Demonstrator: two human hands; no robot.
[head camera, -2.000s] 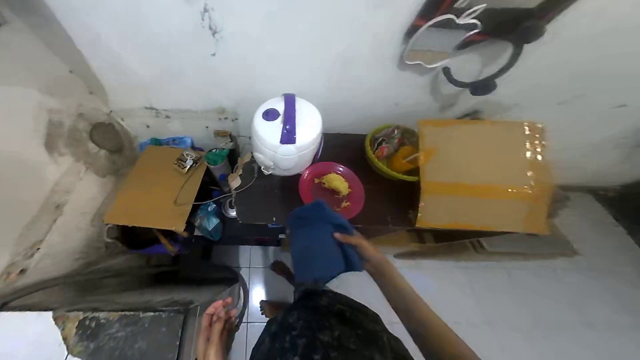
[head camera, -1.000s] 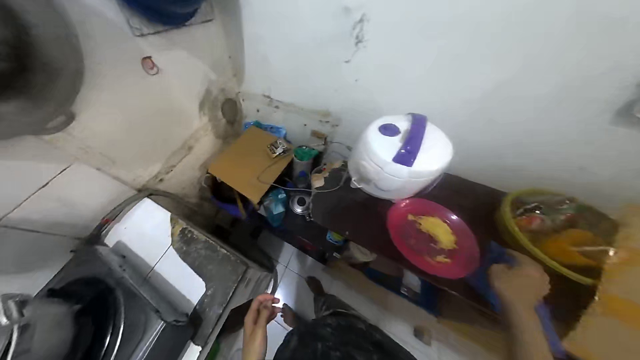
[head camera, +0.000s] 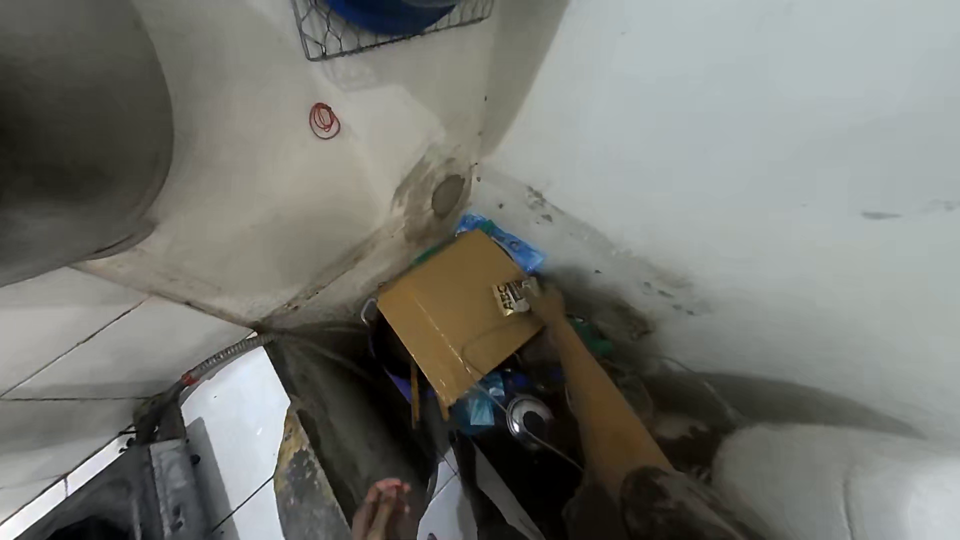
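My right hand (head camera: 546, 301) reaches to the right edge of a flat piece of brown cardboard (head camera: 450, 300), its fingers on a small shiny packet (head camera: 513, 298) that bears writing. The cardboard lies over a dark container in the corner. Low in the view, my left hand (head camera: 382, 511) is raised with nothing in it, its fingers slightly curled. A thin cable runs across the cardboard. Beside it are a blue plastic bag (head camera: 480, 405) and a round metal lid (head camera: 528, 420).
Blue plastic packaging (head camera: 517, 246) sits behind the cardboard. A red loop (head camera: 325, 121) hangs on the left wall, below a wire rack (head camera: 390, 34). A large grey rounded object (head camera: 75, 135) fills the upper left. A stove (head camera: 97, 495) stands lower left.
The view has swung left to the corner. My right hand has left the blue cloth, which it held beside the pink plate, and is now at the packet on the cardboard.
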